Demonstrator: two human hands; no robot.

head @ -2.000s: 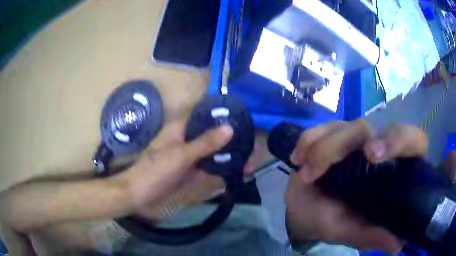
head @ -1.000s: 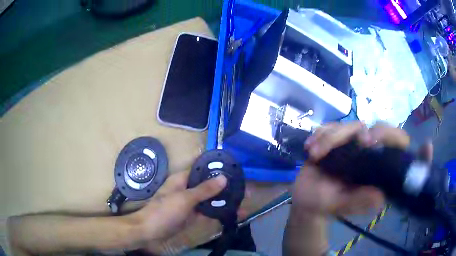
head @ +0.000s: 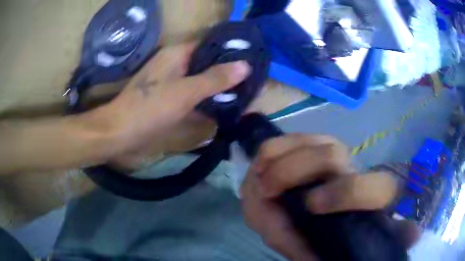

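My left hand (head: 168,94) grips one ear cup (head: 237,69) of a black headphone, its thumb across the cup's face between two pale oval patches. The other ear cup (head: 120,38) lies face up on the tan sheet at the upper left. The headband (head: 153,187) curves below my left hand, over my lap. My right hand (head: 306,188) is closed round a thick black electric screwdriver (head: 301,204). The driver's tip end is beside the lower edge of the held cup; whether they touch is too blurred to tell.
A blue tray (head: 318,84) with a white-silver screw feeder (head: 352,30) stands at the upper right. A crumpled whitish film (head: 425,56) lies right of it. The tan sheet (head: 35,61) covers the left. Grey floor with yellow-black tape (head: 380,137) and a blue container (head: 428,153) show at the right.
The view has shifted, so the tray and feeder sit higher. My right hand has brought the screwdriver from the feeder down to the held ear cup. The phone is out of view.
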